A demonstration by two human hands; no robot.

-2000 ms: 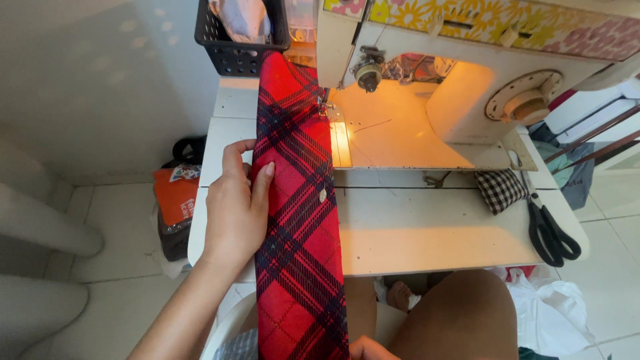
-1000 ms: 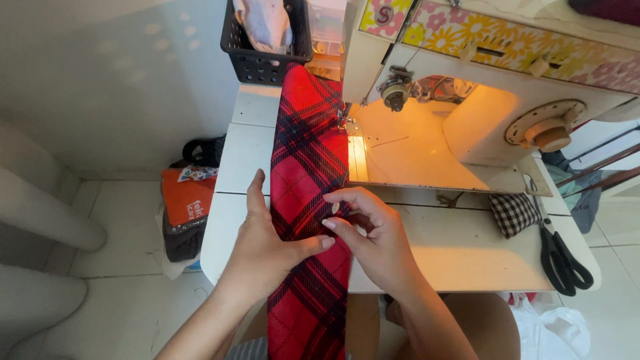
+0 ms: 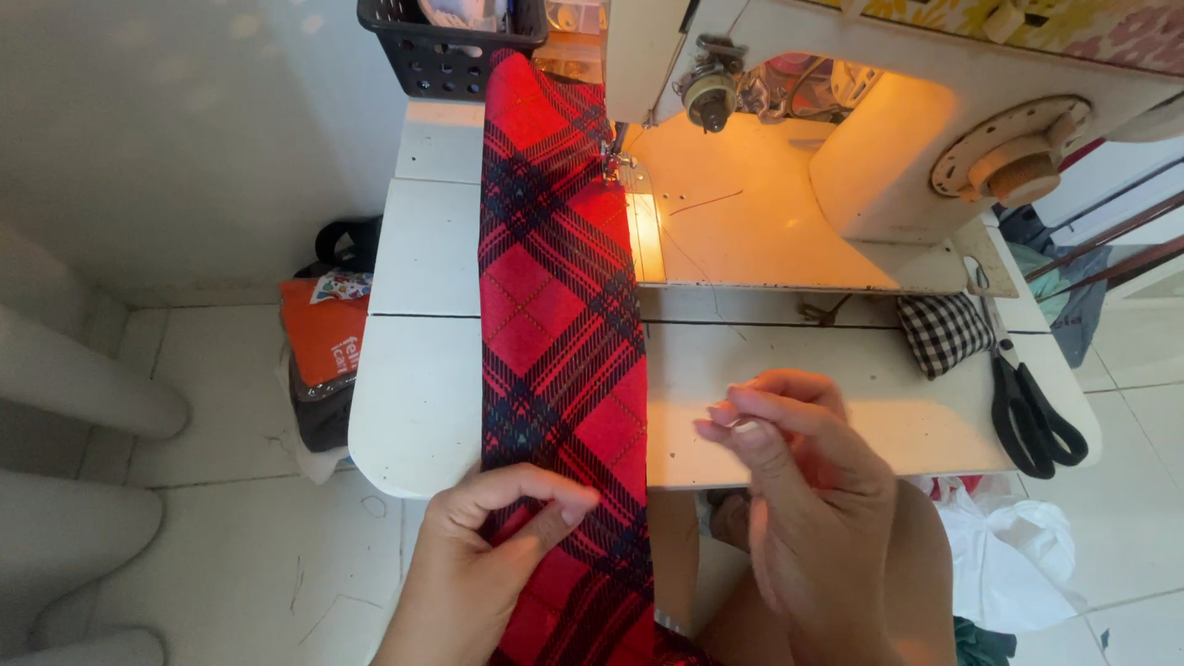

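A long folded strip of red and black plaid fabric [image 3: 564, 314] runs down the left of the sewing machine [image 3: 888, 120], its right edge by the presser foot [image 3: 614, 162]. Over the lower part of the strip is my left hand [image 3: 504, 546], thumb and index fingertip together; whether something thin is pinched there cannot be told. My right hand [image 3: 805, 499] is raised to the right of the fabric, thumb and fingertips close together, and anything small between them is too indistinct to make out. A loose thread [image 3: 706, 202] lies on the lit machine bed.
Black-handled scissors [image 3: 1031, 407] and a black-and-white checked pincushion [image 3: 943, 333] lie at the right of the white table [image 3: 425, 370]. Behind the fabric stands a black plastic basket [image 3: 444, 60]. A white plastic bag [image 3: 1004, 555] and an orange package [image 3: 324, 324] are below table level.
My right hand has come off the fabric and moved to the right. My left hand, flatter on the strip before, now has its thumb and index fingertip together. The view has moved closer.
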